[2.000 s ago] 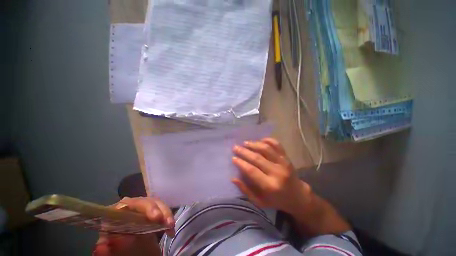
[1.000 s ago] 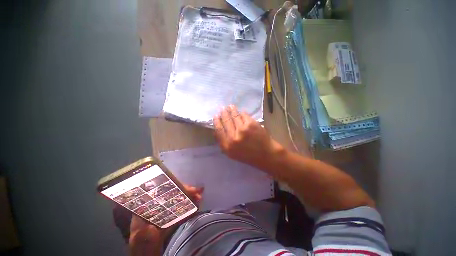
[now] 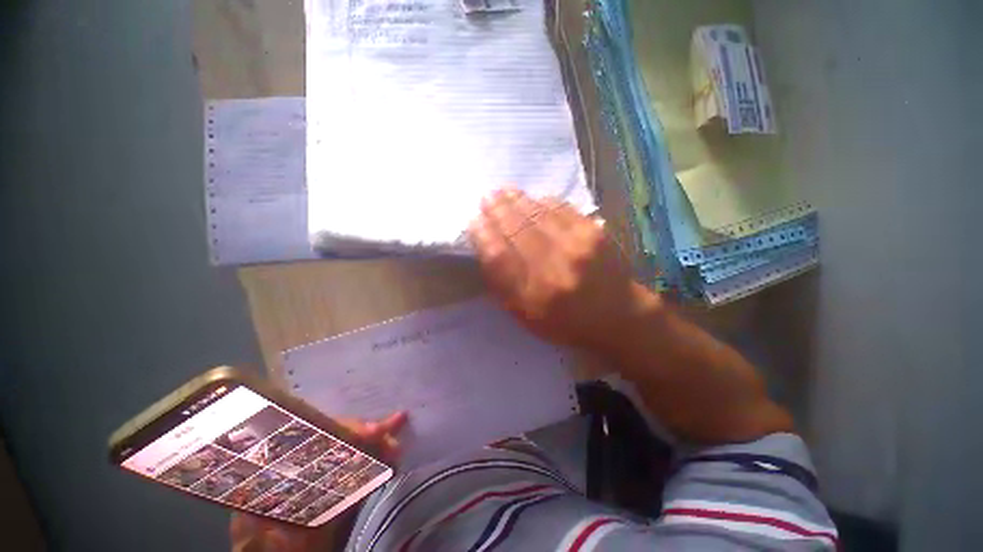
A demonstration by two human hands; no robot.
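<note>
My left hand (image 3: 372,433) holds a smartphone (image 3: 264,458) whose bright screen shows a grid of photo thumbnails; much of the hand is hidden behind the phone. A fingertip shows over the left part of a pale lilac form (image 3: 442,372) with punched edges, at the desk's near edge. My right hand (image 3: 539,259) lies on the lower right corner of a thick pad of ruled record sheets (image 3: 420,129), fingers together on the paper. Whether its fingers grip the sheets cannot be told. The upper part of the pad is washed out by light and cut off.
Another punched form (image 3: 257,183) sticks out left of the pad. A stack of blue and yellow forms (image 3: 744,248) lies at the right, with a small printed packet (image 3: 733,81) on top. The wood desk (image 3: 313,302) shows between pad and form. A dark chair part (image 3: 620,442) is below.
Since two seconds ago, my right hand has moved from the lilac form up to the pad's corner. The phone has turned its screen towards the camera. The view has shifted.
</note>
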